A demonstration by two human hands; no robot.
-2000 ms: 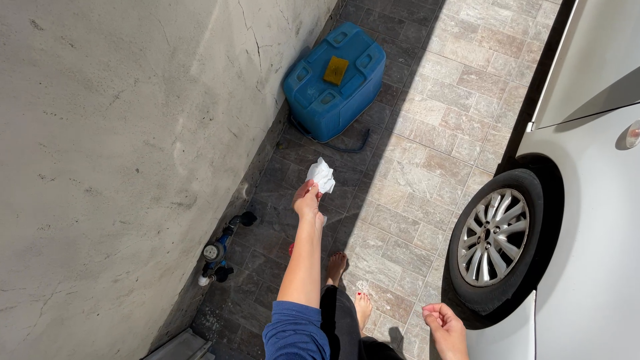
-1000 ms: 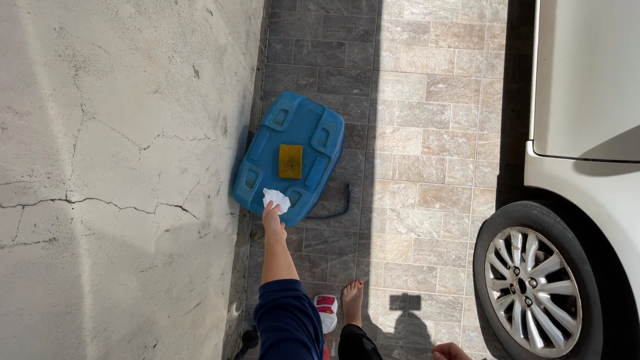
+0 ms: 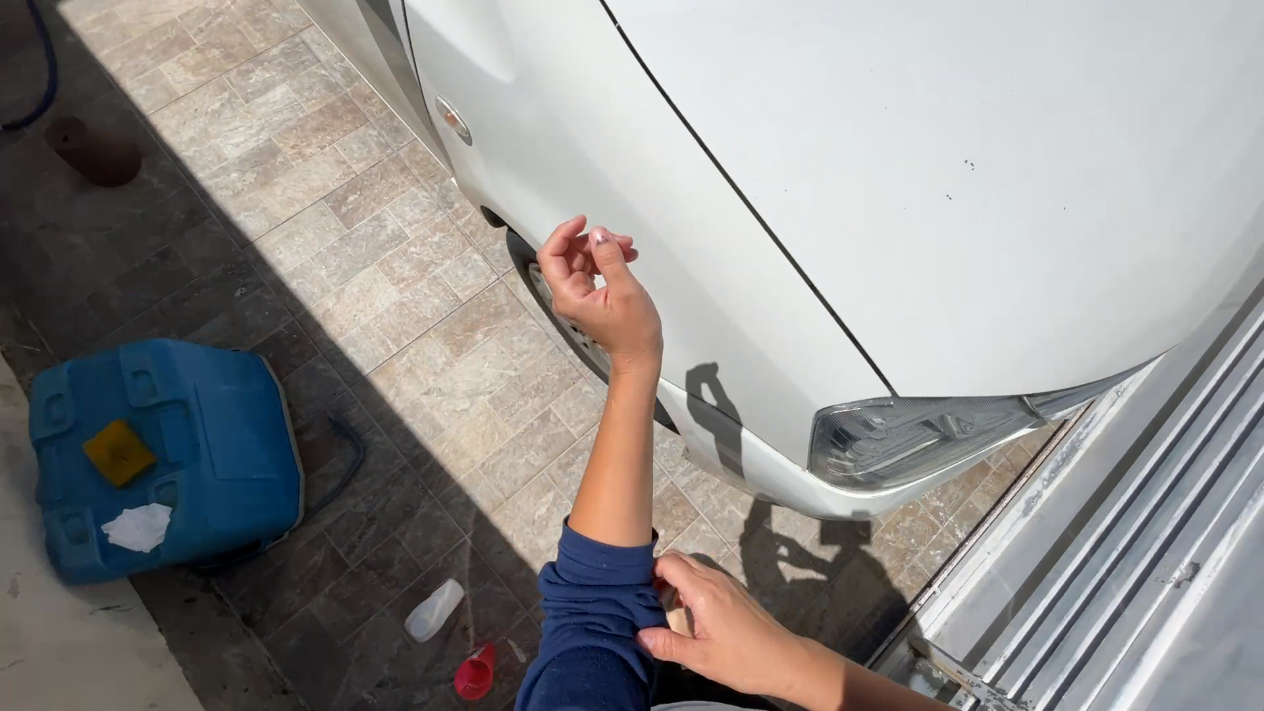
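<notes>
My left hand (image 3: 600, 286) is raised with its fingers loosely curled and apart, holding nothing, in front of the white car's fender. At the left forearm, my right hand (image 3: 711, 622) pinches the rolled navy blue sleeve (image 3: 597, 583) near the elbow. At the lower left stands a blue plastic container (image 3: 222, 425). A yellow sponge (image 3: 119, 453) and a crumpled white cloth or tissue (image 3: 138, 527) lie apart on its top.
The white car (image 3: 889, 178) fills the upper right, its headlight (image 3: 918, 439) near a ribbed metal gate (image 3: 1116, 553). On the paving lie a white bottle (image 3: 434, 609), a red cup-like object (image 3: 475, 673), a brown cylindrical object (image 3: 94, 151) and a dark hose (image 3: 346, 464).
The white cloth, earlier in my left hand, now lies on the blue container. My left hand is raised empty, and my right hand has come to the left sleeve. The view has swung toward the car's front.
</notes>
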